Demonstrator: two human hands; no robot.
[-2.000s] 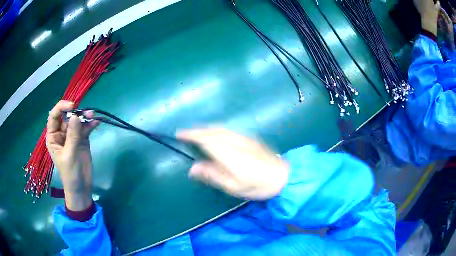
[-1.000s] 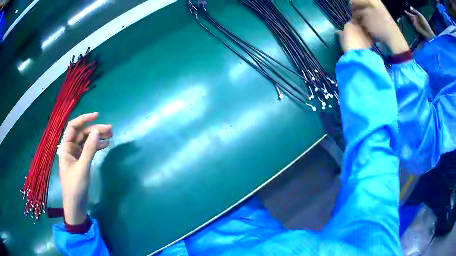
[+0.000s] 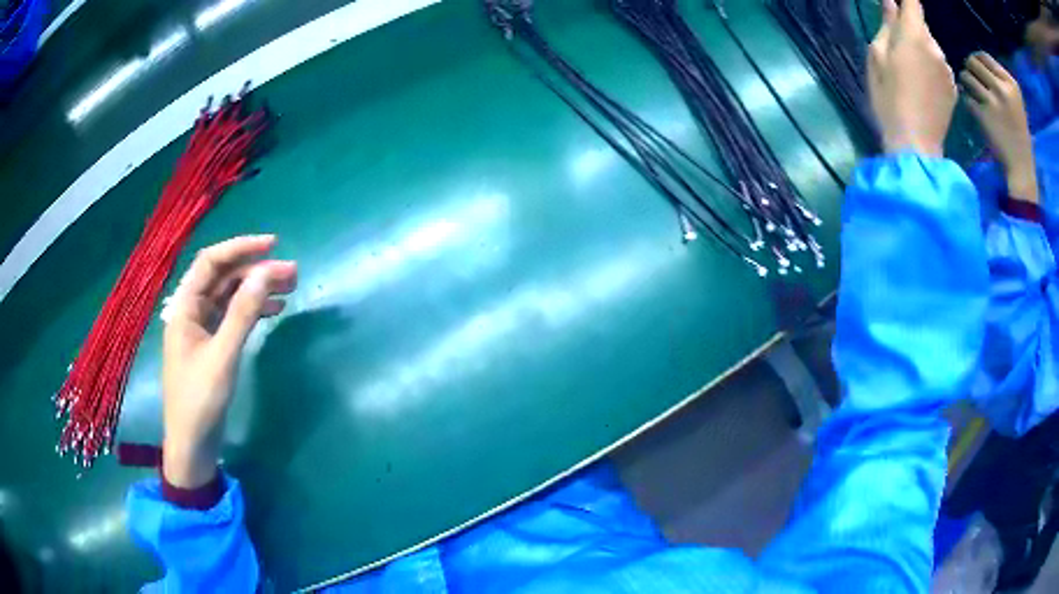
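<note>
My left hand (image 3: 227, 313) is raised over the left of the green bench, empty, with curled fingers and a small gap between thumb and fingertips. My right hand (image 3: 914, 87) is stretched out to the upper right beside black leads (image 3: 819, 58). Its fingertips reach the picture's top edge, and whether it holds anything cannot be told. A few loose black leads (image 3: 604, 122) lie at the upper middle, small whitish ends towards me. A thick black bundle (image 3: 708, 99) lies right of them. A fanned bundle of red leads (image 3: 145, 273) lies left of my left hand.
A white strip (image 3: 151, 133) curves along the bench's far side. The bench's near edge (image 3: 569, 470) runs in front of me. Another person's hand (image 3: 1001, 110) and blue sleeve are at the right. Crumpled clear plastic (image 3: 970, 557) is at the lower right.
The black leads between my hands have gone from them, and more loose black leads lie at the upper middle. My right hand has moved from the middle to the upper right; my left hand is empty.
</note>
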